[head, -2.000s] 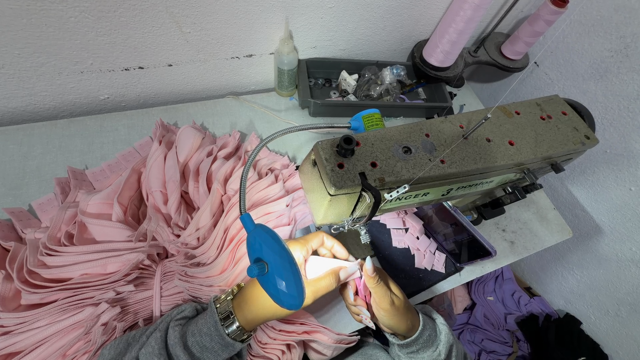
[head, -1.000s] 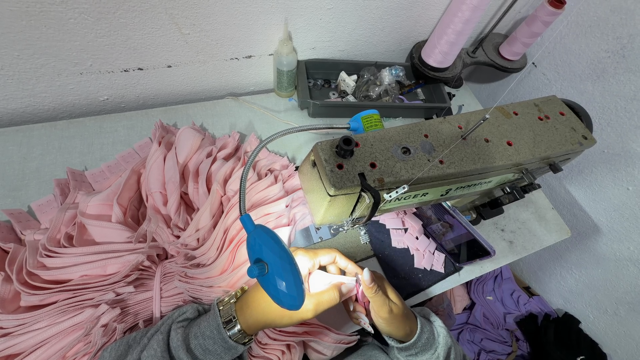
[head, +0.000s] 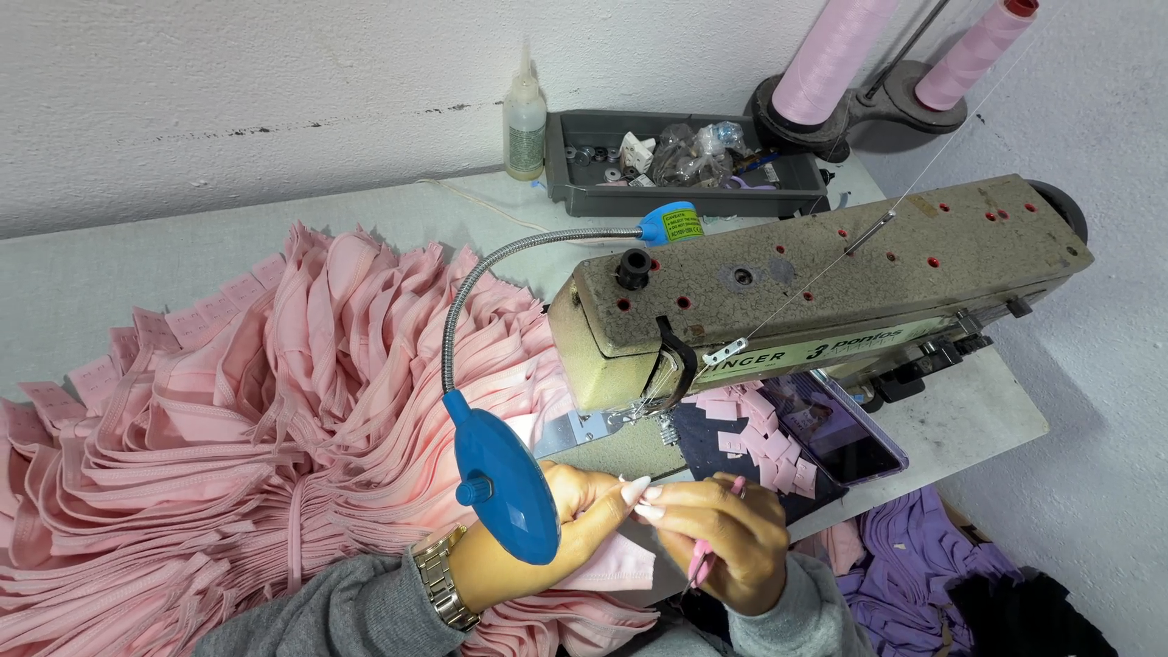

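In front of the needle area of a Singer sewing machine, both hands meet at the fingertips. My left hand, with a metal watch at its wrist, pinches a light pink fabric piece that hangs below the fingers. The thumb and fingertips of my right hand touch it at one small spot; pink-handled snips are held in the same hand. A blue lamp head on a flexible neck partly hides my left hand. Many pink sewn garment pieces are bunched to the left.
Small pink fabric tabs lie beside a phone right of the needle area. Behind the machine stand a grey parts tray, a squeeze bottle and pink thread cones. Purple fabric and black fabric are at lower right.
The white triangular tip of fabric that stood out between my hands two seconds ago no longer shows there. My fingertips now meet slightly lower and the right fingers are more extended.
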